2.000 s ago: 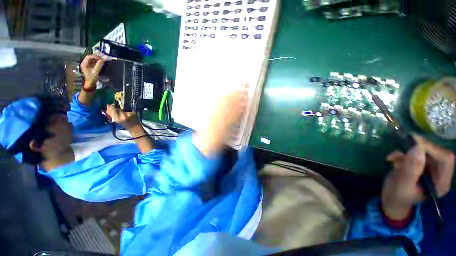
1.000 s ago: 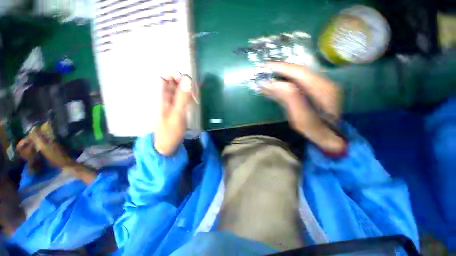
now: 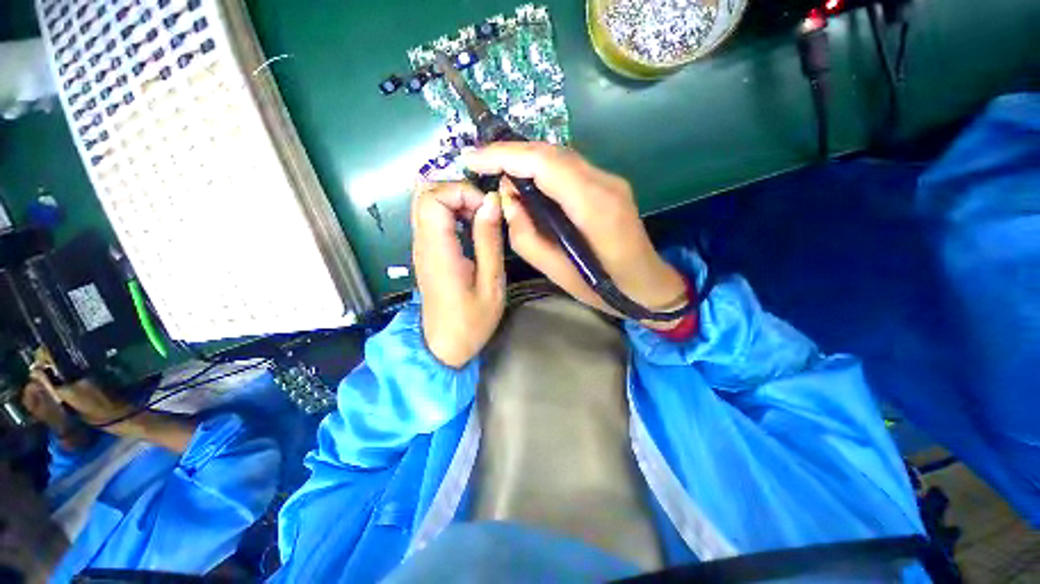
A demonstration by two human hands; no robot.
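My right hand holds the black soldering iron like a pen. Its brownish tip points up and left over the circuit board panel, which lies on the green bench with dark components along its left part. My left hand is beside my right hand, just below the panel. Its thumb and finger pinch a small dark component, where the fingertips of both hands meet; its details are hidden. The white component tray lies to the left, with rows of dark parts in its upper part.
A round yellow-rimmed tub of silvery bits stands behind right. Dark cables and red lights are at the far right rear. A thin wire crosses the tray edge. At left are green handles and another person's hands. A blue sleeve is at right.
The view has shifted to the right. My left hand has moved from over the tray to beside my right hand. My right hand has drawn back from over the panel, iron still in it.
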